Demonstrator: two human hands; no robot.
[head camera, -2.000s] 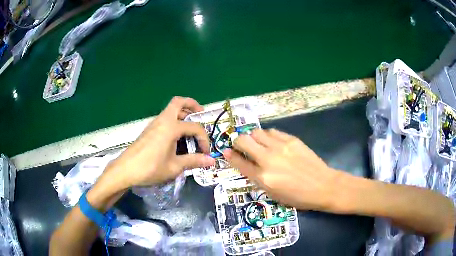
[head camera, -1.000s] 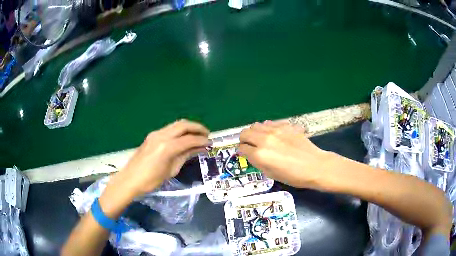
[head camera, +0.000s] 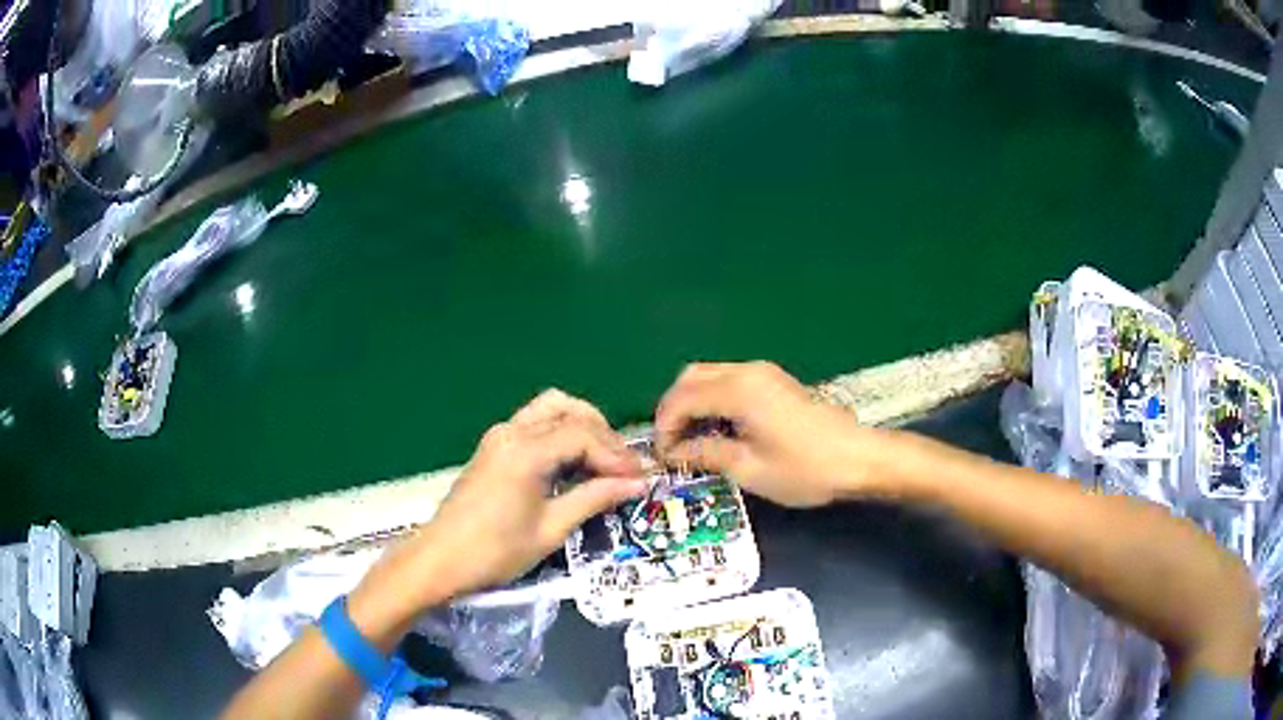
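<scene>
An open white socket housing lies on the dark bench against the belt's edge rail, its green circuit board and thin wires showing. My left hand is at its upper left, thumb and index finger pinched at the housing's top edge. My right hand is at the upper right, fingertips curled down beside the left ones. What the fingertips pinch there is too small to tell. A second open housing lies just below, cut off by the bottom edge.
A green conveyor belt runs behind a worn pale rail. It carries an open unit with a bagged cord at left. Open units are stacked at right, bagged cords hanging. White units stand at far left. Bagged cords lie below my left arm.
The board lies lower in the housing, and the upright brass strip seen earlier no longer shows. Both hands have moved to the housing's top edge. The camera view has shifted, and the belt unit sits lower.
</scene>
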